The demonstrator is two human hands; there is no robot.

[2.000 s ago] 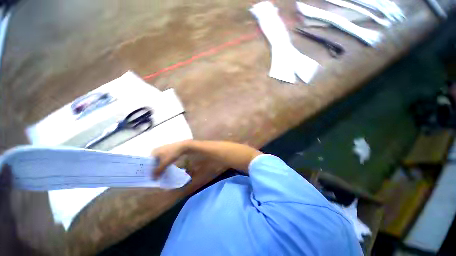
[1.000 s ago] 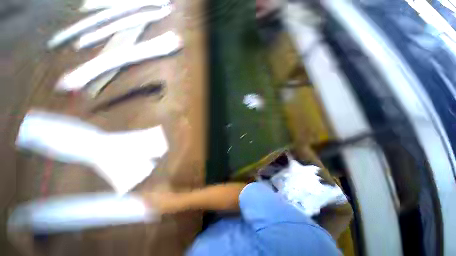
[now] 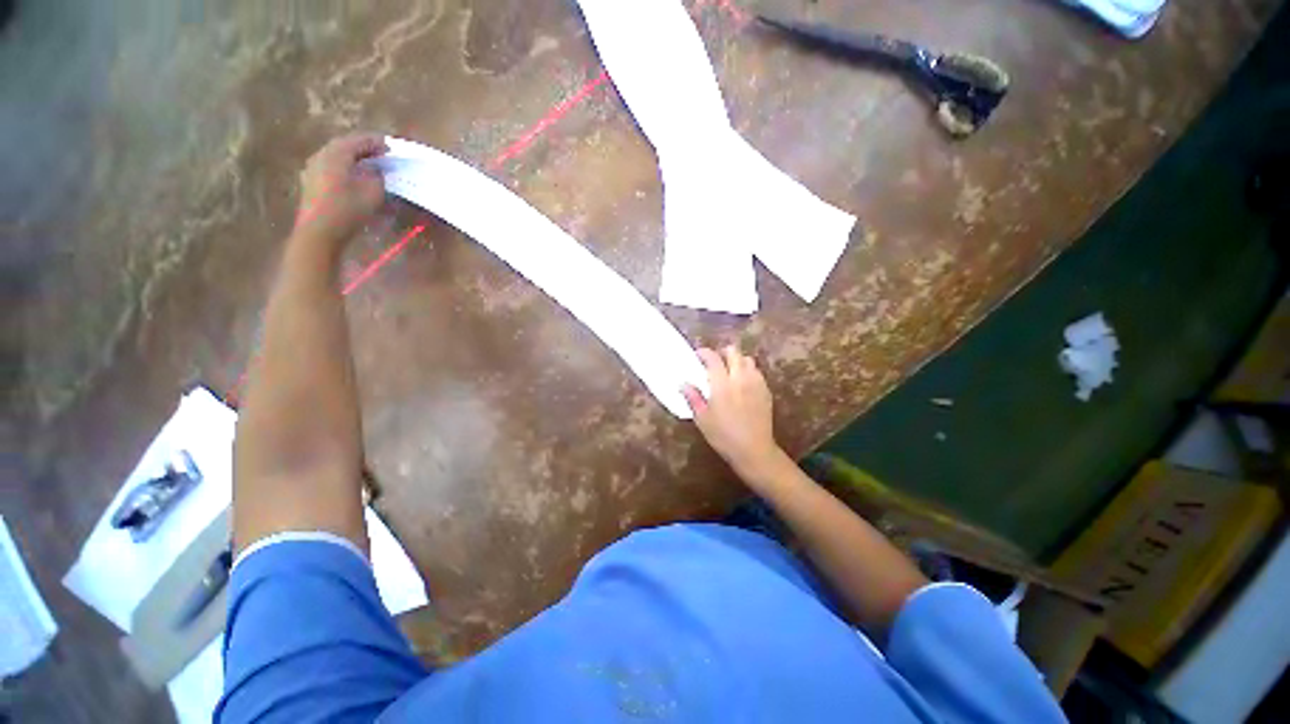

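Note:
A long, gently curved white piece (image 3: 545, 266) lies across the brown table in front of me. My left hand (image 3: 344, 187) holds its far left end between thumb and fingers. My right hand (image 3: 731, 406) holds its near right end, close to the table's edge. A forked white cut piece (image 3: 715, 184) lies just beyond it, with its two spread ends towards me. Whether the curved piece is one layer or a stack I cannot tell.
Black-handled shears (image 3: 905, 60) lie at the upper right. White sheets (image 3: 142, 530) with a metal weight (image 3: 156, 495) lie at the lower left, partly behind my left arm. A yellow carton (image 3: 1181, 566) and a white scrap (image 3: 1089, 355) are on the right, beyond the table edge.
The view has swung from the blurred right side back over the table. The curved piece now lies stretched between both hands beside the forked piece. My left hand has come into view.

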